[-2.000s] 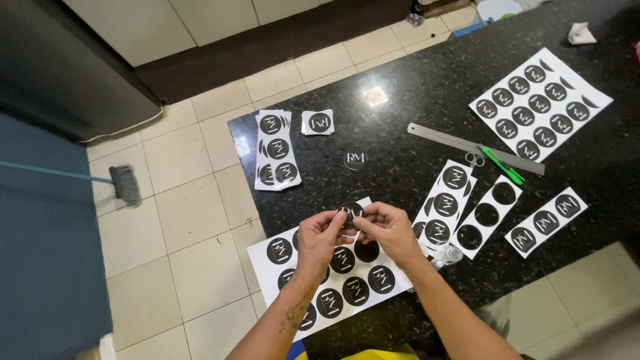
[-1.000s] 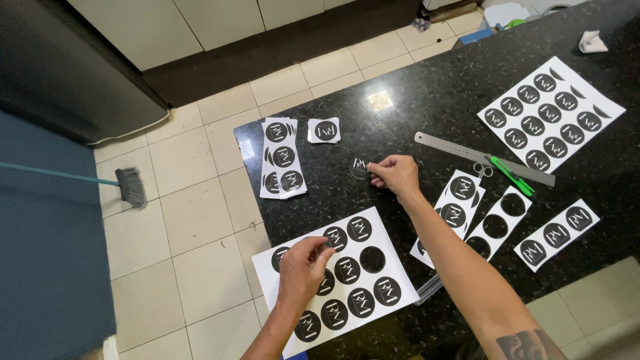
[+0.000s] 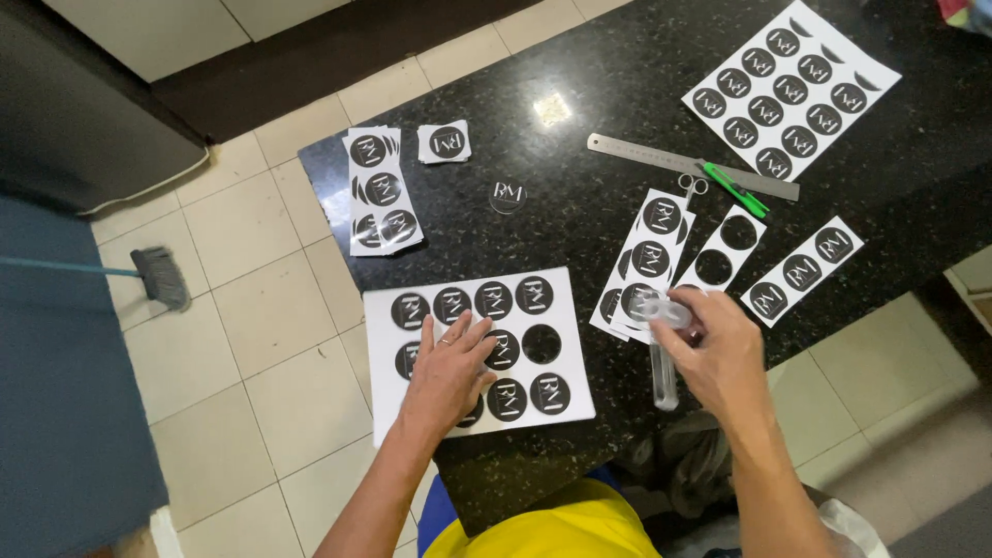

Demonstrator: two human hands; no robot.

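Observation:
My left hand [image 3: 453,370] lies with fingers spread on a white sheet of round black stickers [image 3: 581,399], covering some of them. One circle at the sheet's right side shows bare, with no lettering. My right hand [image 3: 717,341] grips a clear plastic bottle or tube [image 3: 663,380] by its upper part, over the lower end of overlapping sticker strips [image 3: 649,260]; the fingers partly hide its shape. Beside them lies a strip with round cut-outs [image 3: 738,232]. A single round piece with white lettering [image 3: 508,197] rests on the dark counter above the sheet.
Further back are a steel ruler [image 3: 643,155], small scissors [image 3: 692,186], a green utility knife [image 3: 735,189] and another sticker sheet [image 3: 790,89]. A three-sticker strip [image 3: 802,271] lies right. Strips [image 3: 384,190] and small squares [image 3: 444,142] sit near the counter's left edge.
My right hand has moved from the single round piece back toward me and right, and now holds the clear plastic item. My left hand has flattened onto the sheet, its fingers spread.

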